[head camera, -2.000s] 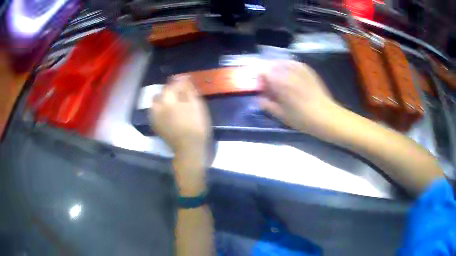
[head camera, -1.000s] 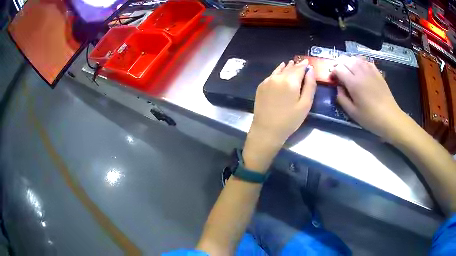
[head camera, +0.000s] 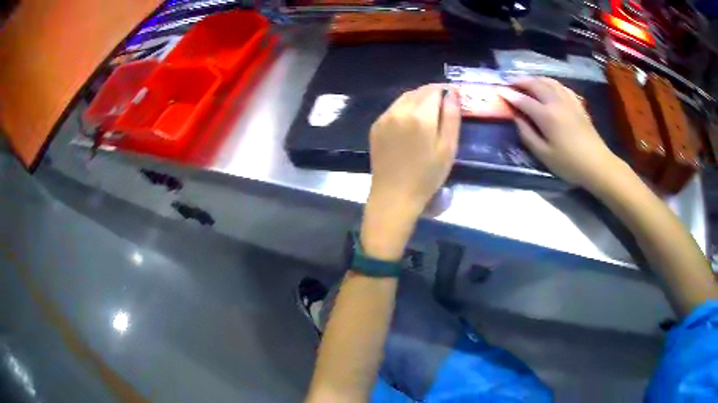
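Note:
A reddish-brown carrier bar (head camera: 484, 102) lies on the black work pad (head camera: 338, 146), brightly lit between my hands. My left hand (head camera: 413, 146) holds its left end, with a small dark sliver at the fingertips that is too small to name. My right hand (head camera: 560, 126) is on the bar's right part, fingers bent over it and hiding much of that end. A clear and silver locating strip (head camera: 466, 73) lies just behind the bar.
Red parts bins (head camera: 183, 94) stand at the left on the metal bench (head camera: 264, 149). Stacked brown bars (head camera: 636, 118) stand right of the pad; another bar (head camera: 387, 27) lies behind it. The monitor (head camera: 55, 59) is upper left, a black camera head (head camera: 504, 8) at the top, a red light (head camera: 630, 27) behind.
The view has shifted, so bench and hands appear further left than one second ago. Both hands stay on the bar. The monitor now fills more of the upper left.

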